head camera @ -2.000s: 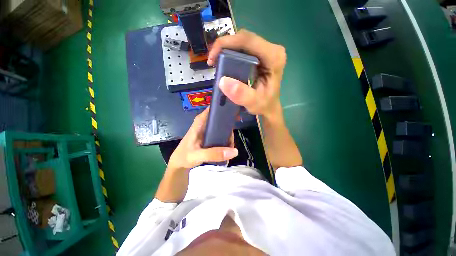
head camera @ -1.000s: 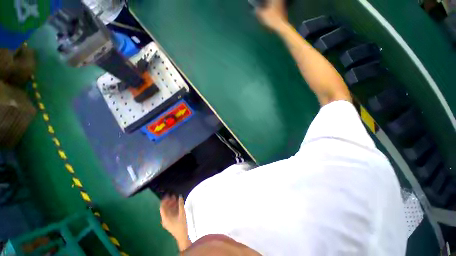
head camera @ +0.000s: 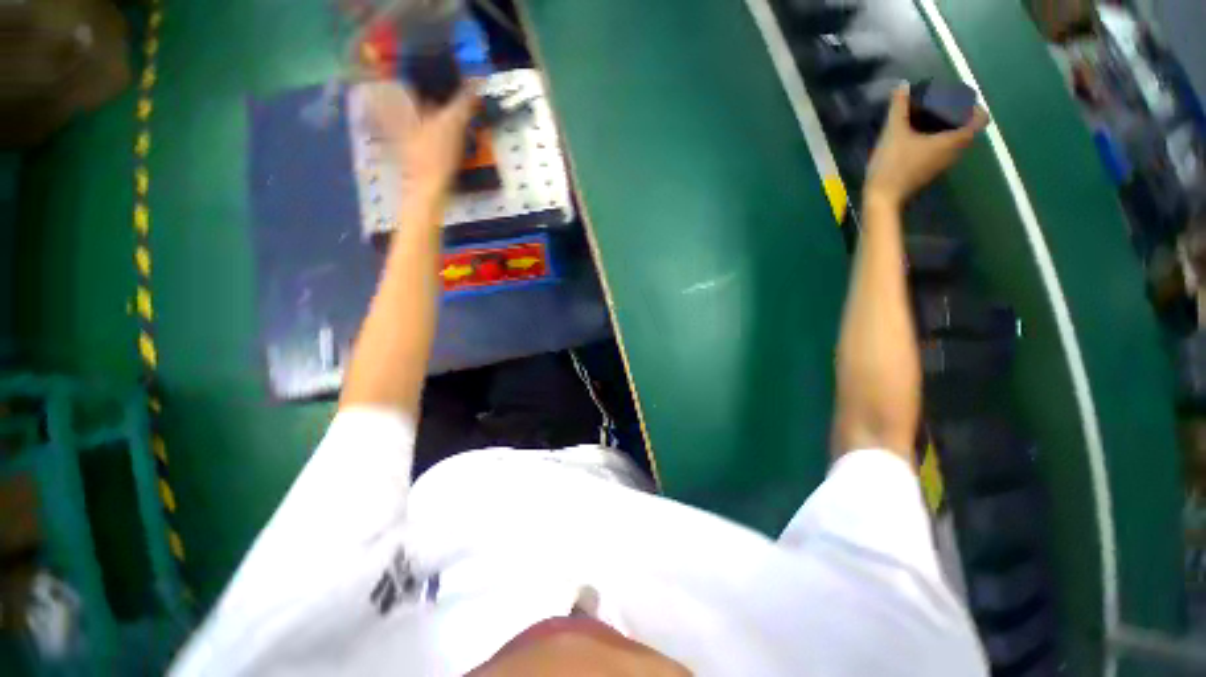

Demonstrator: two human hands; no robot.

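My right hand (head camera: 915, 148) reaches out over the conveyor belt at the upper right. Its fingers are around a black housing (head camera: 943, 103). My left hand (head camera: 434, 143) is blurred and extends over the perforated plate (head camera: 532, 161) of the press, beside the orange-brown fixture (head camera: 479, 159). The dark press head (head camera: 429, 56) is blurred just beyond the left fingertips. Whether the left hand holds anything cannot be told. The blue base's red face (head camera: 492, 266) with yellow arrows shows in front of the plate.
Dark housings (head camera: 985, 456) stand in a row along the conveyor at the right. The green bench top (head camera: 701, 265) lies between press and belt. The dark low table (head camera: 298, 212) carries the press. A green frame (head camera: 80, 489) stands at lower left, near yellow-black floor tape (head camera: 144, 251).
The housing first held in both hands over the bench edge is no longer there. My left hand has risen from beside my body to the press. My right hand remains out at the belt side.
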